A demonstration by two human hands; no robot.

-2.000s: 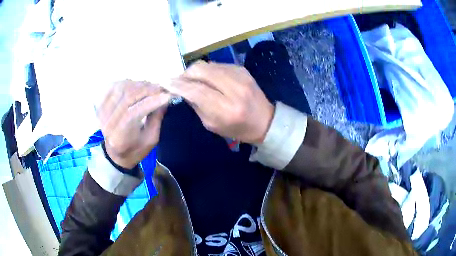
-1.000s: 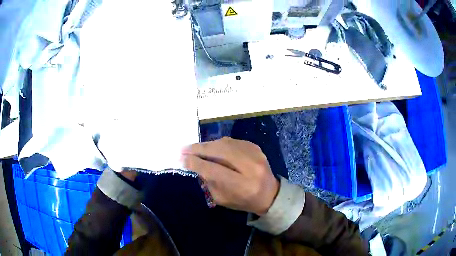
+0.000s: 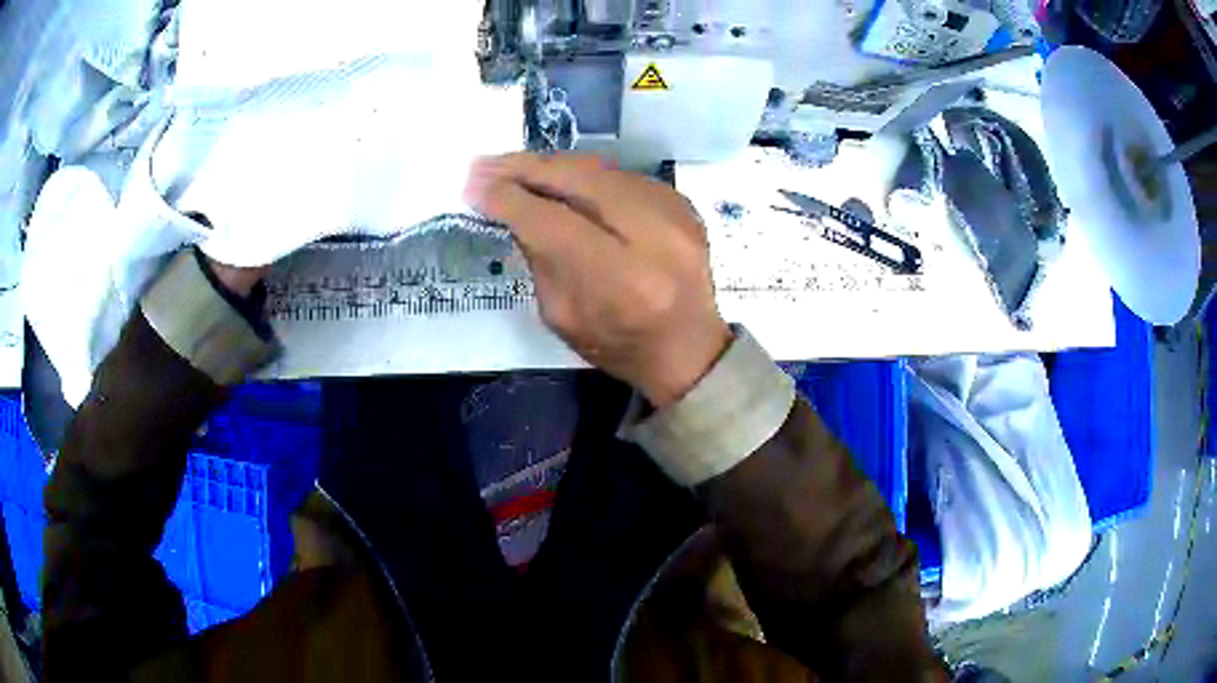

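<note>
A near-white knit garment piece (image 3: pixel 334 160) lies on the tabletop at the left, its stitched edge facing me above the printed ruler marks. My right hand (image 3: pixel 614 260) pinches the cloth's right corner with thumb and fingers, just in front of the needle area (image 3: pixel 550 118) of the overlock machine (image 3: pixel 694 107). My left hand (image 3: pixel 238 275) is mostly hidden under the left part of the cloth; only a bit near the cuff shows, so its grip cannot be seen.
Thread snips (image 3: pixel 854 230) lie right of the machine, beside a crumpled grey-black item (image 3: pixel 994 200). A pale disc (image 3: pixel 1121 180) stands at the right end. Blue crates (image 3: pixel 234 527) are below; pale cloth (image 3: pixel 994 480) hangs over the right one. The table's front edge (image 3: pixel 828 350) crosses midview.
The view has shifted up toward the table. The cloth's near edge has moved from over my lap onto the tabletop, carried by my right hand toward the machine. My left hand has moved left.
</note>
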